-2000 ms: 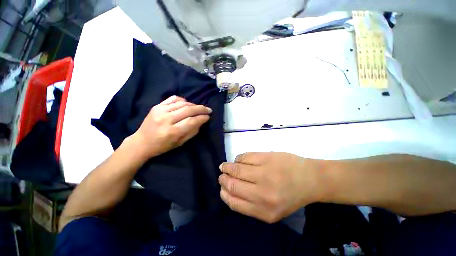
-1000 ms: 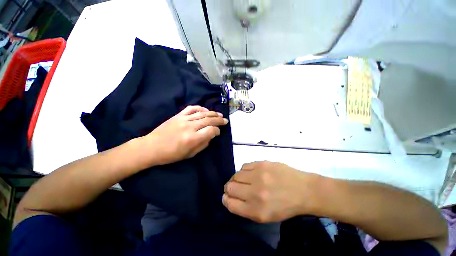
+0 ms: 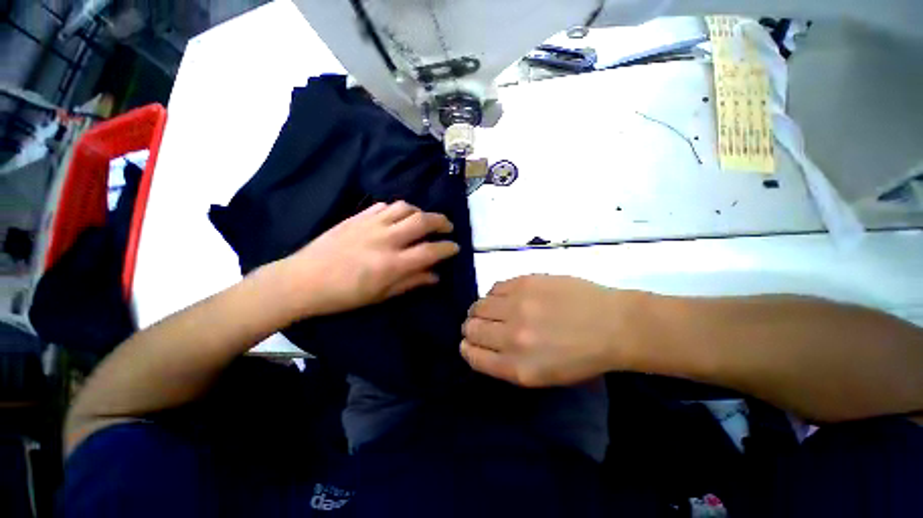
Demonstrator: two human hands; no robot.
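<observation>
A black garment panel [image 3: 314, 177] lies on the white table and hangs over its front edge toward my lap. Its straight right edge runs under the presser foot and needle [image 3: 455, 162] of the white sewing machine [image 3: 445, 40]. My left hand [image 3: 380, 255] lies flat on the panel, fingers slightly spread, just in front of the needle. My right hand [image 3: 541, 329] pinches the panel's right edge near the table's front; its fingertips are partly hidden. A small spoked disc [image 3: 503, 173] sits on the bed right of the needle.
A red plastic basket [image 3: 152, 167] with dark pieces stands left of the white table [image 3: 218, 71]. A pale yellow label [image 3: 744, 111] is stuck on the bed at the right, beside a whitish strip [image 3: 810, 167]. A loose thread [image 3: 673, 132] and a metal tool [image 3: 560, 58] lie behind the needle.
The camera view has shifted and tilted. The panel has advanced away from me under the needle, its far end bunching. Both hands stay at the panel, my left fingers slightly more spread.
</observation>
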